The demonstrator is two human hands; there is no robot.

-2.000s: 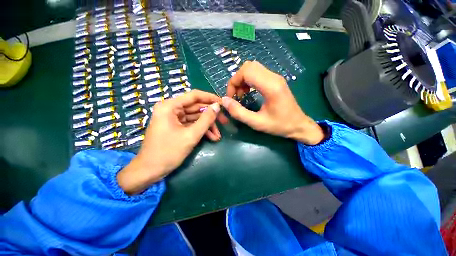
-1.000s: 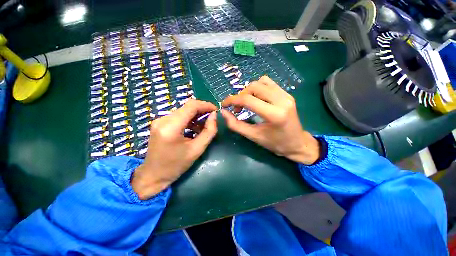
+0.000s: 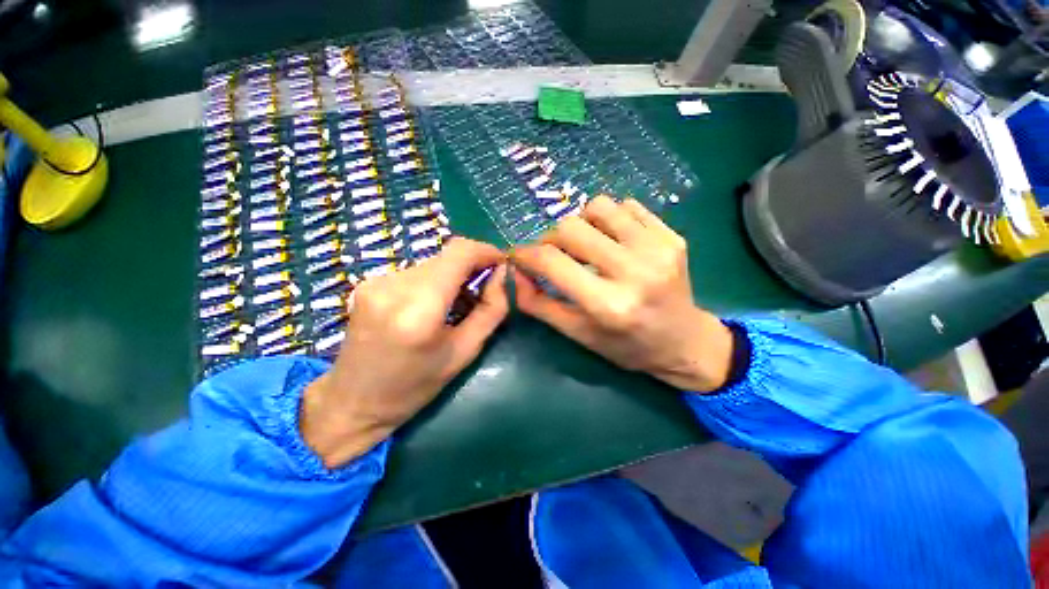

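Note:
My left hand point(image 3: 420, 328) holds a small slim battery cell point(image 3: 477, 280), dark to white-purple, between thumb and fingers. My right hand point(image 3: 615, 293) meets it fingertip to fingertip and pinches the cell's end; the tiny part there is hidden by the fingers. A full clear tray point(image 3: 301, 213) with columns of white cells with yellow ends lies to the left, beyond my left hand. A second clear tray point(image 3: 627, 144) lies beyond my right hand, with a small group of cells point(image 3: 541, 173) and a flat green piece point(image 3: 561, 105).
A dark grey dispenser drum point(image 3: 828, 201) with white strips around its round face stands at the right. A yellow fan base point(image 3: 63, 184) stands at the left. A metal post point(image 3: 716, 44) rises at the back, near a white scrap point(image 3: 693, 107). A pale rail point(image 3: 472, 86) crosses the mat.
The view has tilted up and moved since the first frame. My hands stay fingertip to fingertip; the right fingers are now more closed in, showing more of the second tray's cells.

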